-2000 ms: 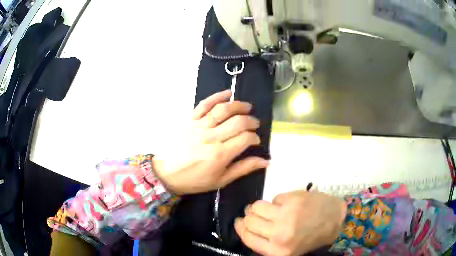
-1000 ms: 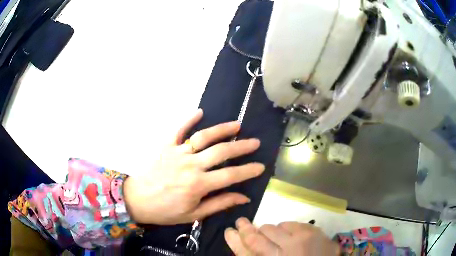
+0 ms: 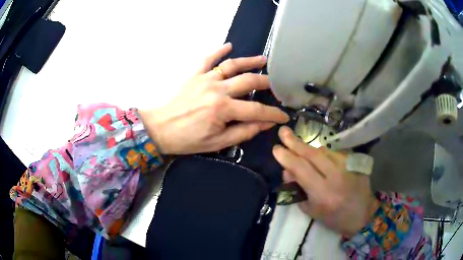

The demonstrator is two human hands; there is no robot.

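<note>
A dark strip (image 3: pixel 247 30) runs from the top down beside the machine head, with part of a metal zipper along it. My left hand (image 3: pixel 218 106) lies flat on it, fingers apart, fingertips near the presser foot (image 3: pixel 317 114). My right hand (image 3: pixel 325 185) is at the strip's right edge, just below the needle area, fingers together and slightly blurred; whether they grip the cloth is unclear. A dark object (image 3: pixel 293 193) shows under this hand. Nearer me lies a rounded dark pocket piece (image 3: pixel 208 203) with a curved zipper and slider (image 3: pixel 264 210). A silver ring (image 3: pixel 238 154) sits above it.
The sewing machine head (image 3: pixel 315 51) fills the upper right, with a ribbed cream knob (image 3: pixel 447 109) and a lower knob (image 3: pixel 359 164). The white table (image 3: pixel 127 45) spreads left. A dark flap (image 3: pixel 41 45) and other dark cloth hang at its left edge.
The dark strip has moved up and away, bringing the rounded pocket piece into view. My left hand has moved up and right with it. My right hand has moved up beside the needle area.
</note>
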